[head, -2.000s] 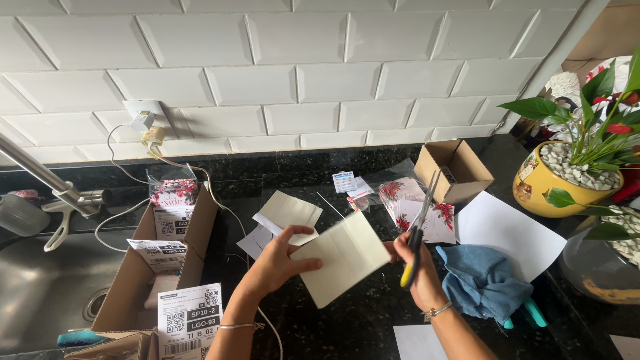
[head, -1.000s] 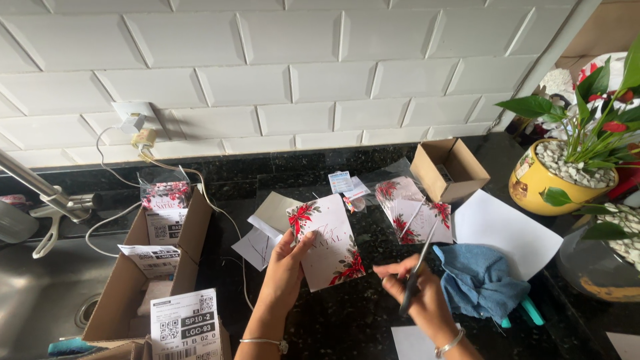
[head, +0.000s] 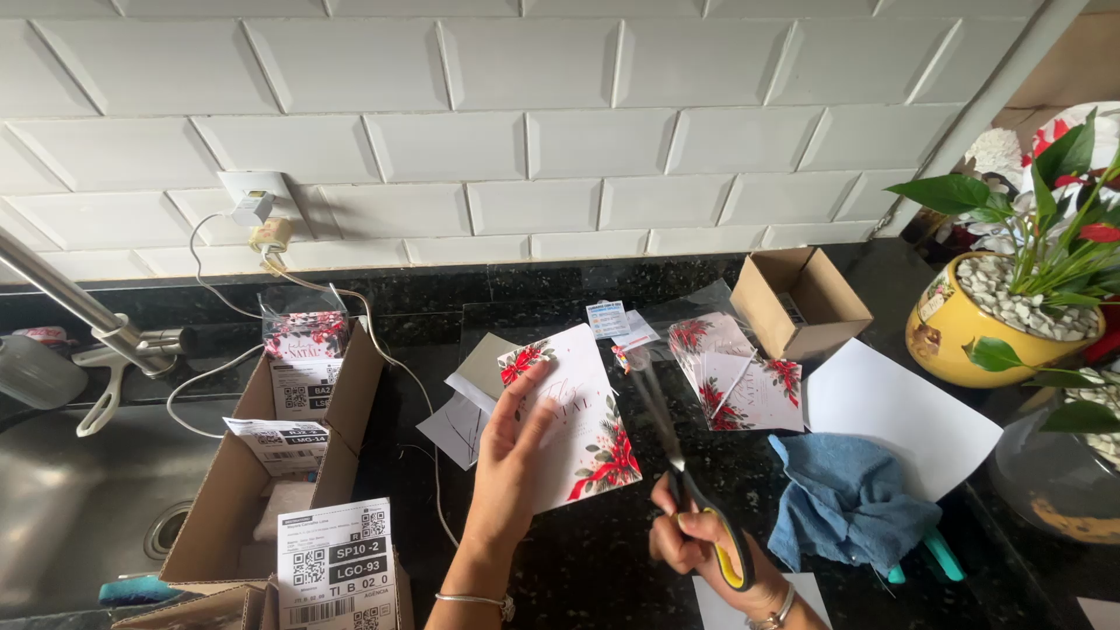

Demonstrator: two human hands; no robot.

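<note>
My left hand (head: 512, 455) holds a white card with red poinsettias (head: 582, 420), its printed face up. In my right hand (head: 709, 542) are scissors (head: 674, 446) with black and yellow handles, their blurred blades pointing up beside the card's right edge. Partly beneath the card lie a beige card (head: 486, 363) and a white paper with dark lines (head: 455, 429). Further right, a stack of similar floral cards (head: 731, 376) rests on clear plastic. A small blue-and-white printed slip (head: 606, 320) lies behind the scissors.
Cardboard boxes with shipping labels (head: 201, 525) stand at left by the steel sink (head: 52, 472). A white cable (head: 411, 367) runs along the counter. At right are an open cardboard box (head: 809, 306), white paper (head: 901, 420), a blue cloth (head: 853, 499) and a yellow plant pot (head: 962, 324).
The card in my left hand was plain side up two seconds ago; its floral side now shows. My right hand with the scissors has moved away from the card's edge.
</note>
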